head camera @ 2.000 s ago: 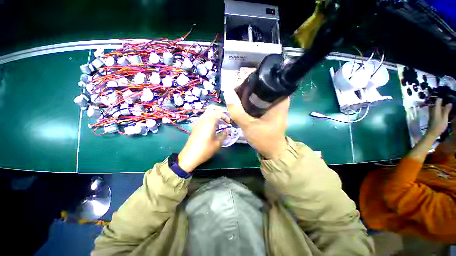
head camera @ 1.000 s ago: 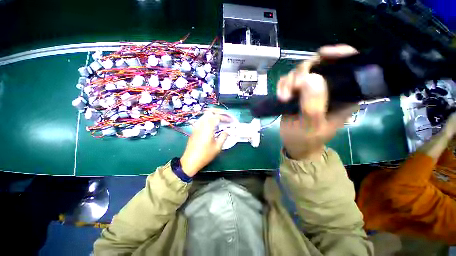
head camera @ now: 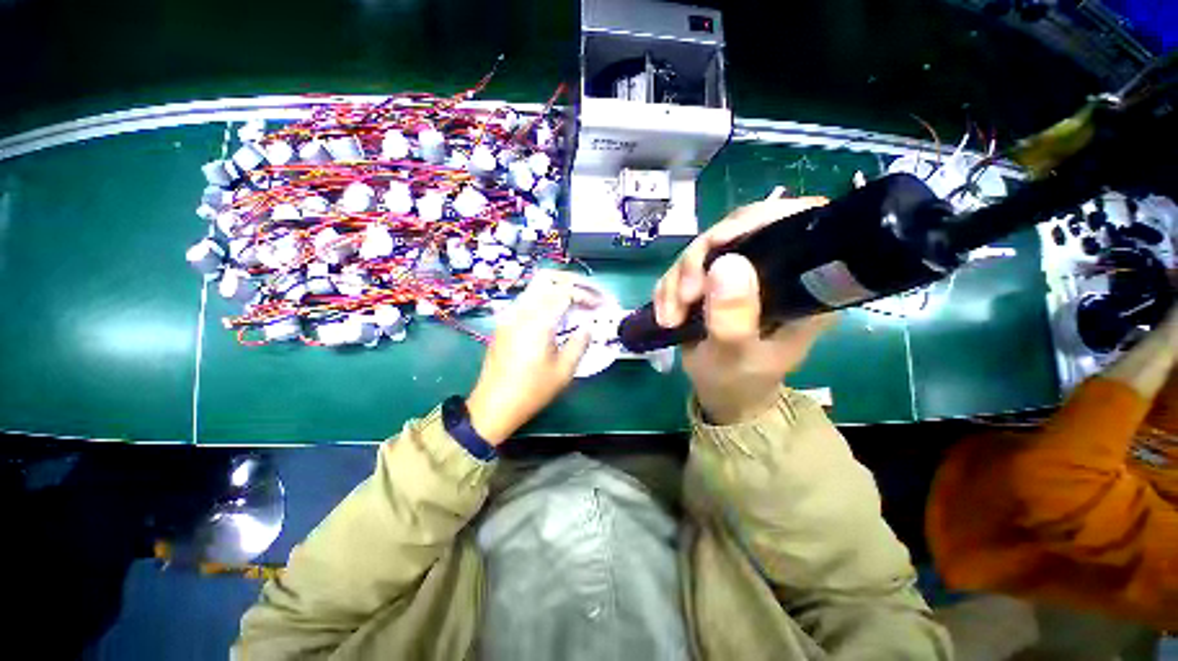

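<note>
My left hand [head camera: 527, 349] holds a white plastic housing [head camera: 597, 351] on the green bench, with fingers over its round head. My right hand [head camera: 743, 304] grips a thick black electric screwdriver [head camera: 840, 252], tilted, with its tip end pointing left at the housing. The tip's exact contact is hidden by the tool and the hand. A large tangled pile of small motors [head camera: 375, 239] with red and dark wires lies left of my left hand.
A light grey screw feeder [head camera: 650, 129] stands behind my hands. White round housings [head camera: 950, 174] stand at the right, partly behind the screwdriver. Farther right are a tray of dark and white parts [head camera: 1105, 304] and a person's orange sleeve [head camera: 1059, 504].
My right hand has brought the screwdriver left and down from beside the feeder to the housing. My left hand stays on the housing.
</note>
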